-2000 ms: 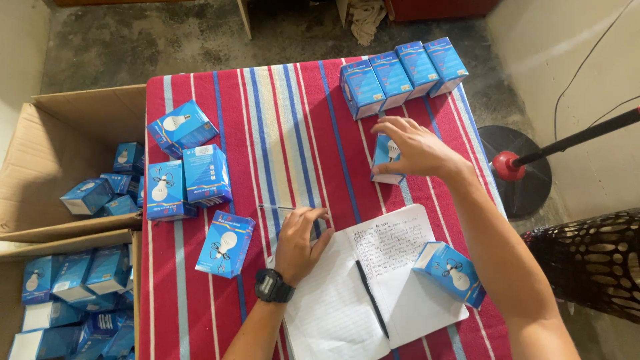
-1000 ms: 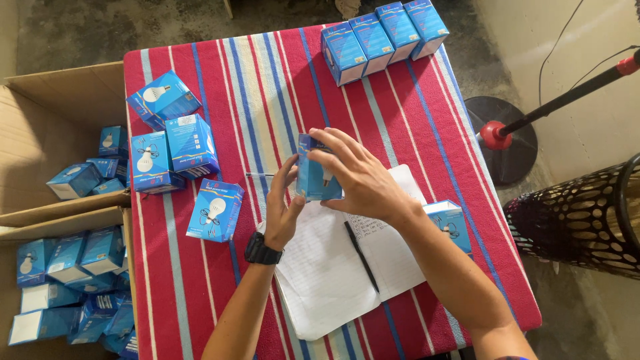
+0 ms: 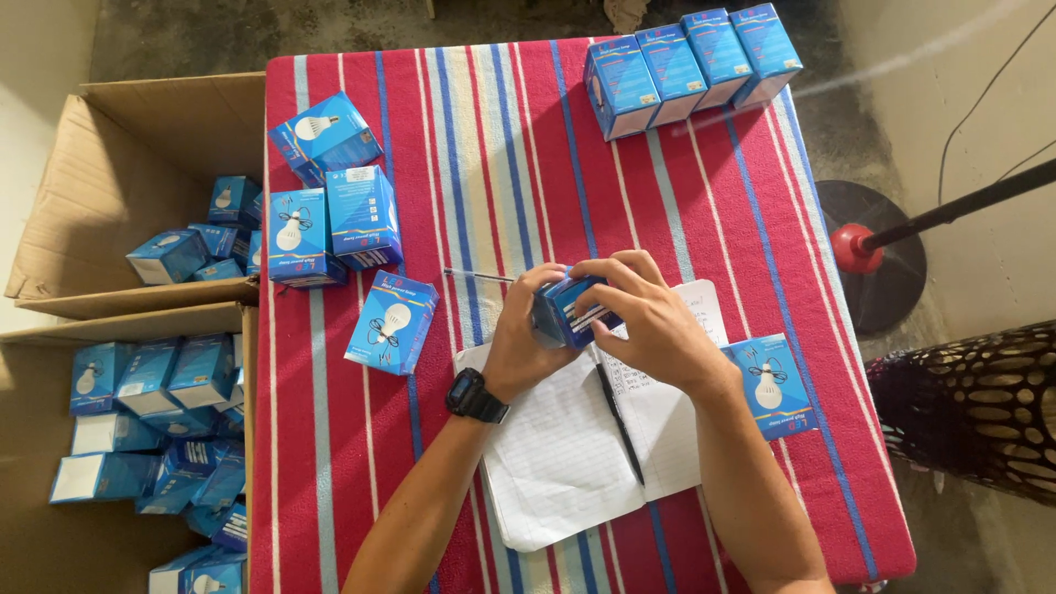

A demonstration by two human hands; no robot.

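Observation:
Both my hands hold one blue LED bulb box (image 3: 569, 309) over the top of an open notebook (image 3: 561, 462). My left hand (image 3: 528, 338), with a black watch on the wrist, grips its left side. The fingers of my right hand (image 3: 652, 322) rest on its top and right side. A black pen (image 3: 619, 421) lies along the notebook's fold. A thin clear stick-like object (image 3: 478, 275) lies by my left fingertips. Under my right forearm's edge, another bulb box (image 3: 771, 388) overlaps the notebook's right side. Handwriting shows on the right page.
Four-box row (image 3: 693, 70) stands at the table's far right edge. Several bulb boxes (image 3: 392, 322) lie at the left on the striped cloth. Two cardboard cartons (image 3: 157, 309) holding more boxes stand left of the table. A black pole with a red joint (image 3: 854, 247) and a perforated basket (image 3: 973, 404) are at right.
Two seconds ago my right hand was on a box near the far row, and my left hand was by the notebook. Both hands now hold a box together above the notebook, and it has been turned.

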